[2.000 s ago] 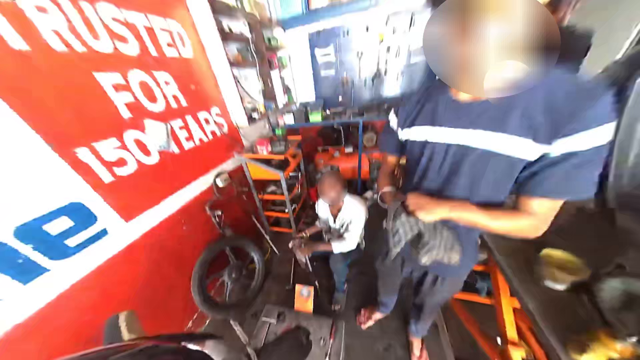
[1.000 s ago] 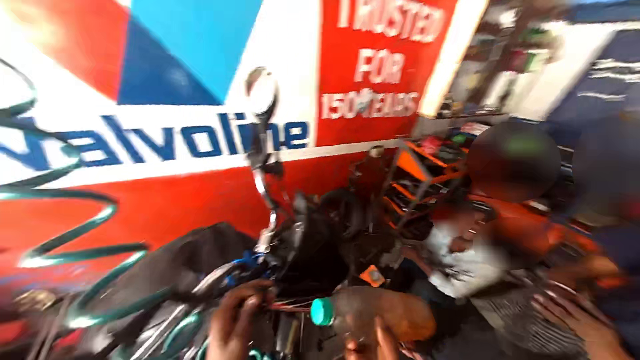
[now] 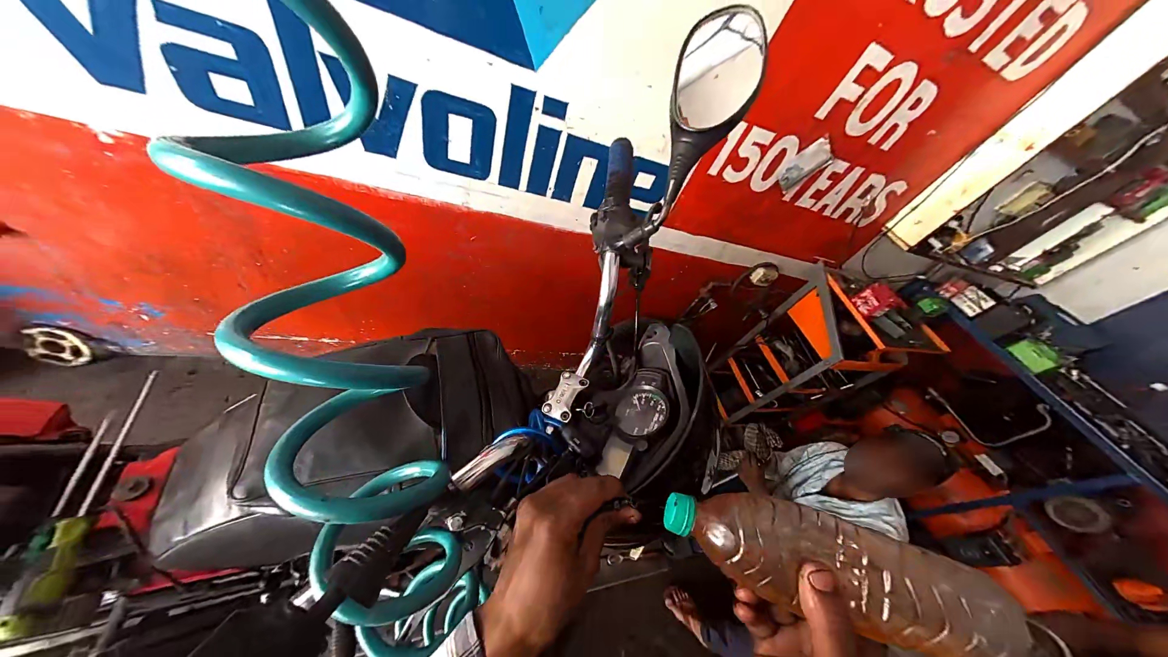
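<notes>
My right hand (image 3: 803, 607) grips a clear plastic bottle (image 3: 858, 557) of brownish liquid from below. The bottle lies tilted toward the left, its green cap (image 3: 680, 514) on. My left hand (image 3: 557, 547) is beside the motorcycle's instrument cluster (image 3: 641, 411), fingers curled, with a thin dark item at the fingertips; what it is cannot be told. Left of that hand runs the chrome handlebar (image 3: 493, 461), blue cable around its clamp. The handlebar's far grip (image 3: 620, 173) and mirror (image 3: 721, 68) stand up against the painted wall.
A coiled teal air hose (image 3: 310, 365) hangs in front of the motorcycle's black seat (image 3: 274, 447). A person in a light shirt (image 3: 844, 479) is low down behind the bottle. An orange metal rack (image 3: 821, 338) stands by the wall; a blue-edged workbench (image 3: 1031, 392) holds tools at right.
The view has swung left to the motorcycle and wall. Since one second ago, my left hand has come close to the handlebar and instruments; the capped bottle remains in my right hand.
</notes>
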